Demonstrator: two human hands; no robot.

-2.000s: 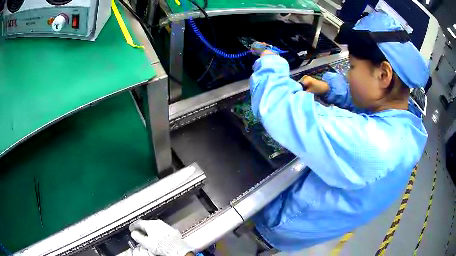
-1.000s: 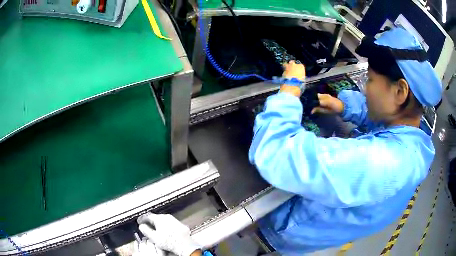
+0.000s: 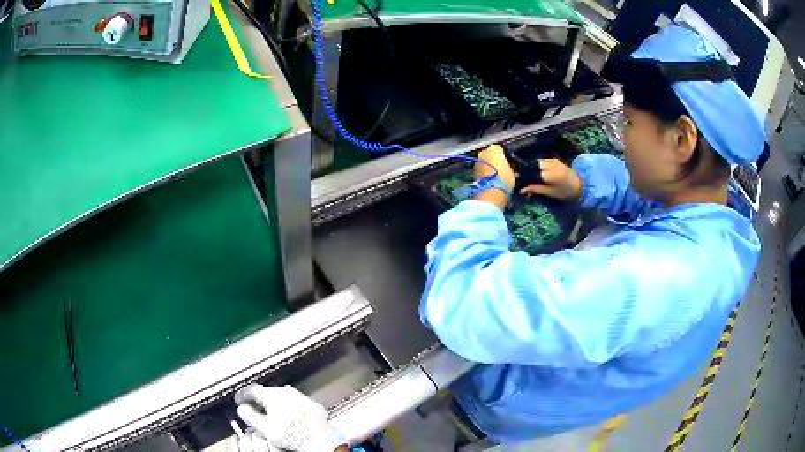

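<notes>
My right hand [image 3: 287, 420], in a white glove, is at the bottom edge over the gap between the two conveyor rails. Its fingers are curled and point left. Whether it holds anything is hidden. A further bit of white glove shows below its fingertips, cut off by the frame; I cannot tell whether it is my left hand or part of the same glove. The pale far conveyor rail [image 3: 207, 371] runs just above my hand, with chain along its inner side. The near rail [image 3: 388, 408] lies to its right.
A person in a blue smock [image 3: 583, 291] works at right over a black carrier with green circuit boards [image 3: 534, 227]. A green board panel [image 3: 477, 91] lies on the shelf behind. Dark tweezers [image 3: 71, 344] lie on the green mat. A blower box [image 3: 106, 31] stands upper left.
The view shifted right, then partly back. The other person's strapped hand moved from the back shelf down to the carrier, uncovering the panel there. My gloved hand stays at the rails.
</notes>
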